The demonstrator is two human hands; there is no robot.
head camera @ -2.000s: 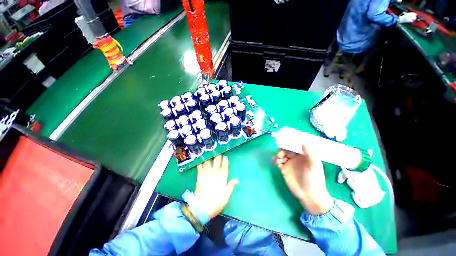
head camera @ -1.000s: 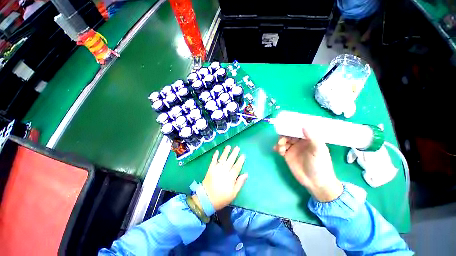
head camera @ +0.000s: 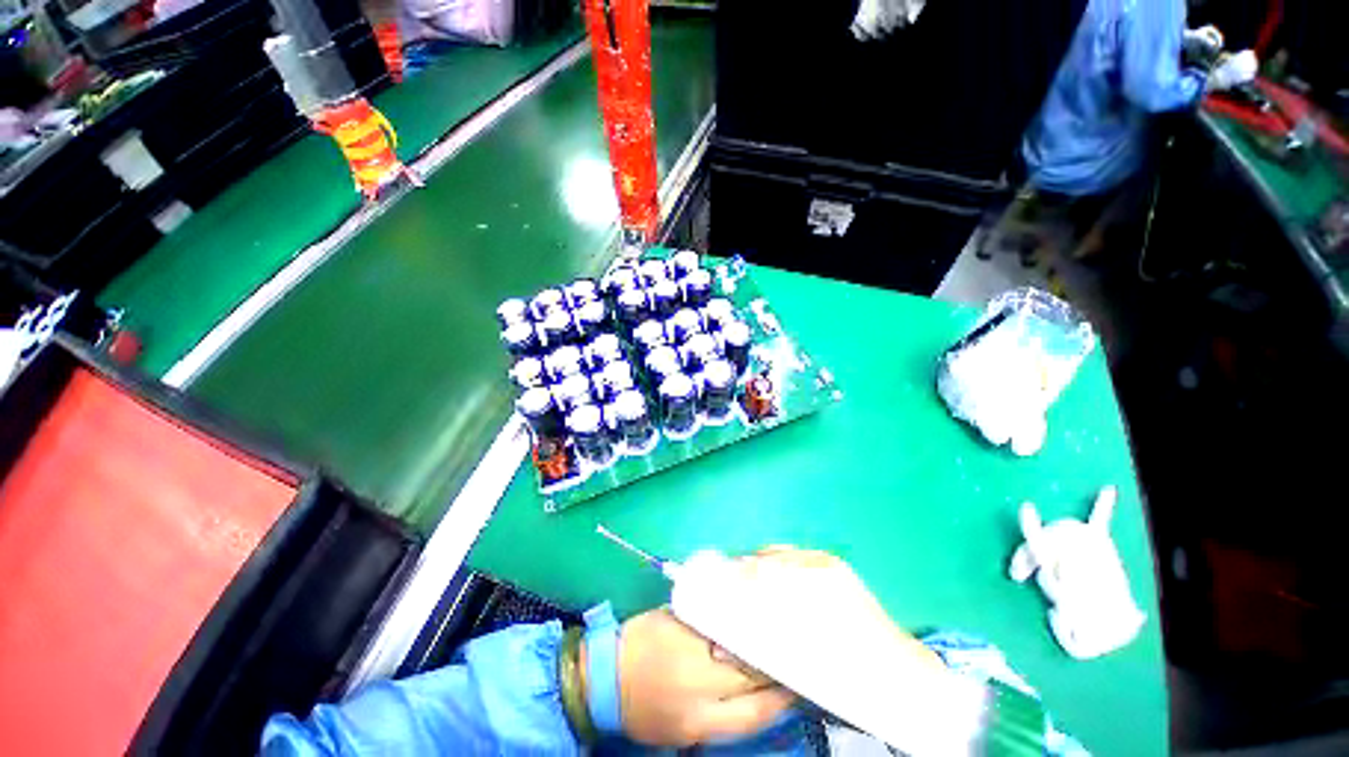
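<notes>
The glue syringe [head camera: 829, 643], a thick white barrel with a green rear cap [head camera: 1015, 722], is tilted, its thin needle pointing up and left, clear of the board. My right hand [head camera: 836, 577] is wrapped around the barrel's far side, partly hidden by it. My left hand [head camera: 688, 680], with a band at the wrist, is against the barrel's near side; its fingertips are partly hidden, so its grip is unclear. The circuit board [head camera: 684, 462] lies on the green mat [head camera: 888, 488] beyond the needle, with rows of capacitors [head camera: 629, 362] and coppery coils [head camera: 553, 460] at its near corners.
A clear plastic bag or cup [head camera: 1016, 370] with white contents and a white cloth or glove [head camera: 1083, 581] lie at the right. A red-lined black tote [head camera: 133, 547] is at the left, a green conveyor [head camera: 400, 326] beyond. Black totes [head camera: 829, 222] and another person [head camera: 1110, 104] are behind.
The syringe has moved from beside the board toward my body, its needle leaving the board's edge. My left hand has come from near the board to the barrel. The view has shifted.
</notes>
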